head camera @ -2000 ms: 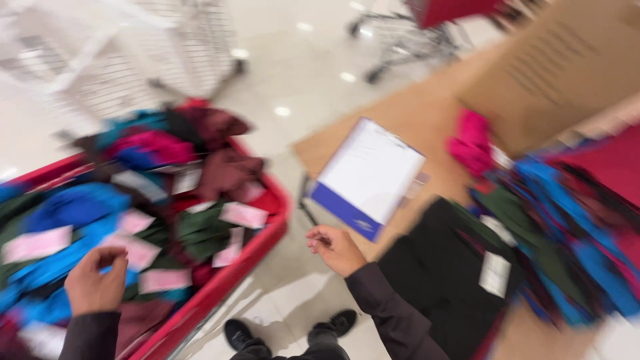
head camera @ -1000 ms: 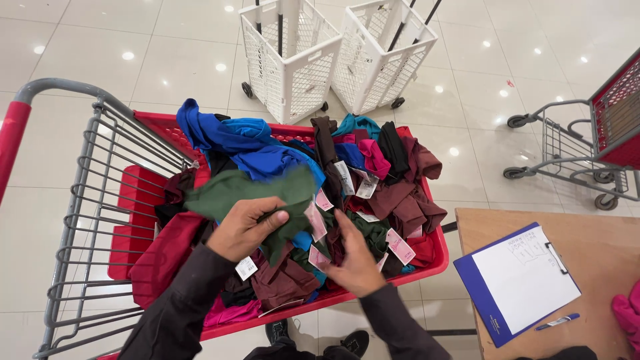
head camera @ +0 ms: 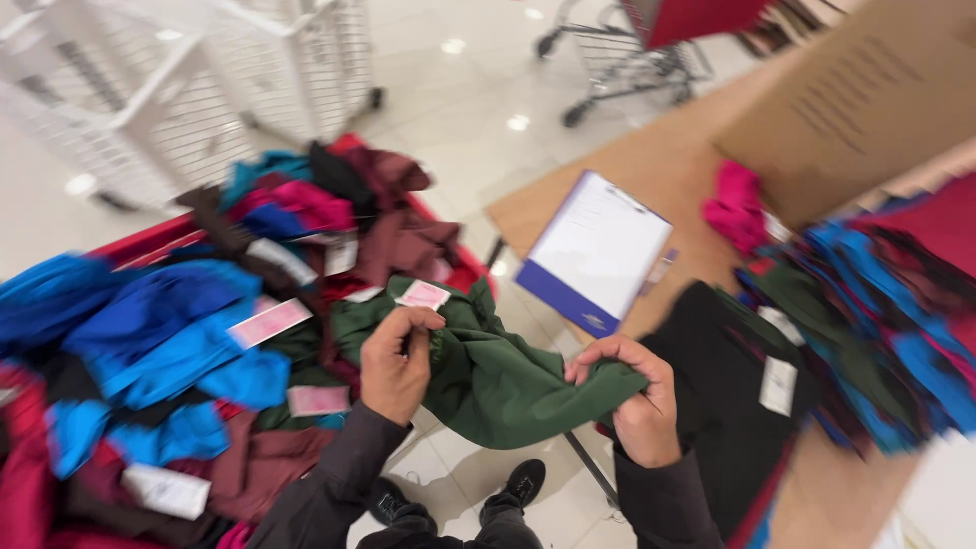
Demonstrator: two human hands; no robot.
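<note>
A dark green garment with a pink tag is stretched between my two hands, over the gap between the cart and the table. My left hand pinches it near the tag. My right hand grips its other end. On the left, a red shopping cart holds a heap of blue, maroon, pink and black garments, several with tags. At the right, a black garment with a white tag lies on the wooden table beside a spread of coloured garments.
A blue clipboard with paper bearing writing and a pen lie on the table. Behind are a bright pink garment and a cardboard box. White rolling baskets stand back left; another cart stands beyond the table.
One second ago both hands were over the cart, with a green garment at my left hand. Now they hold a green garment out to the cart's right. The view has swung right.
</note>
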